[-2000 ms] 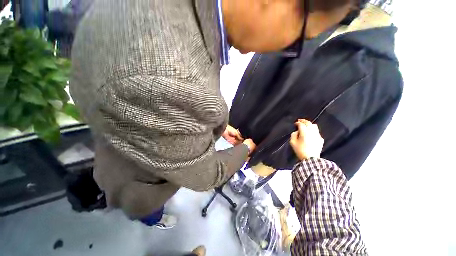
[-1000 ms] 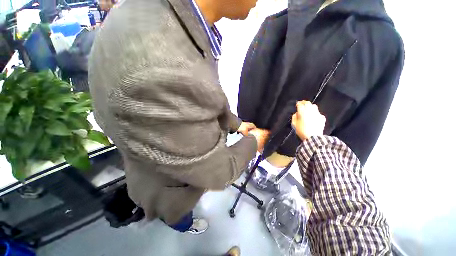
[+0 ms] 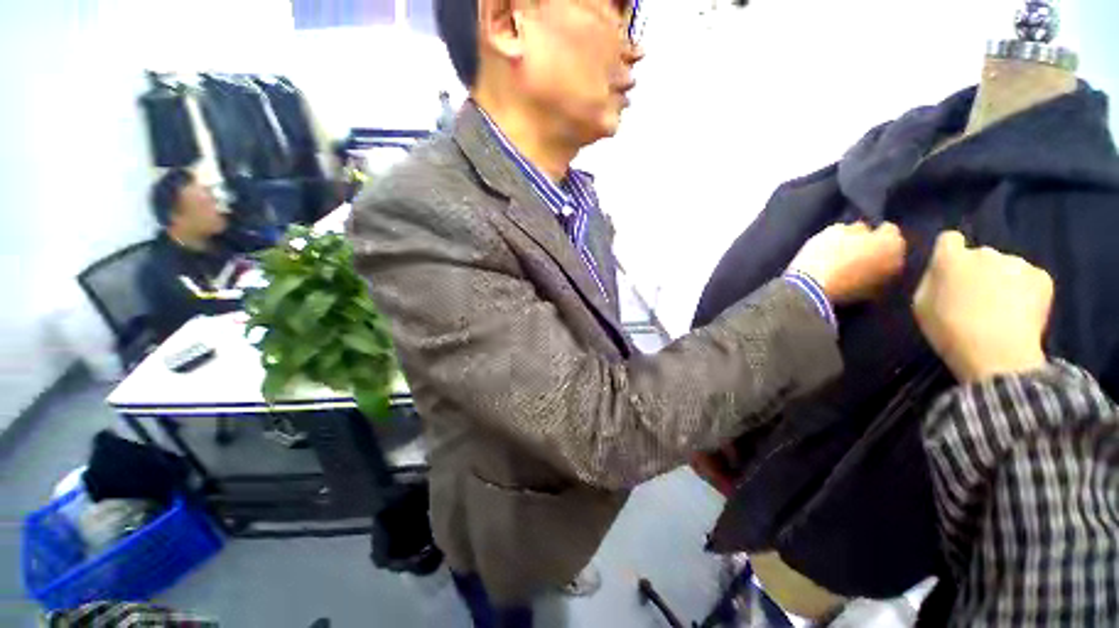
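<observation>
The dark hooded jacket (image 3: 847, 429) hangs on a dress form (image 3: 1025, 92) at the right, its hood lying round the neck. My right hand (image 3: 982, 301), in a checked sleeve, is closed on the upper front of the jacket. Another person's hand (image 3: 853, 260) grips the cloth just left of it, close but apart. That person's other hand (image 3: 718, 469) is low at the jacket's side, partly hidden. My left hand is not in view; only a bit of checked sleeve (image 3: 123, 617) shows at the bottom left edge.
A person in a grey-brown blazer (image 3: 528, 331) stands close at my left. Behind are a leafy plant (image 3: 319, 313), a white table (image 3: 160, 383), a seated person (image 3: 184, 245), a clothes rack (image 3: 233, 117) and a blue crate (image 3: 135, 558). The form's stand (image 3: 663, 604) is below.
The view has lifted, showing the form's neck and the room. My right hand and the other person's hand have moved from the lower front up to the jacket's upper front.
</observation>
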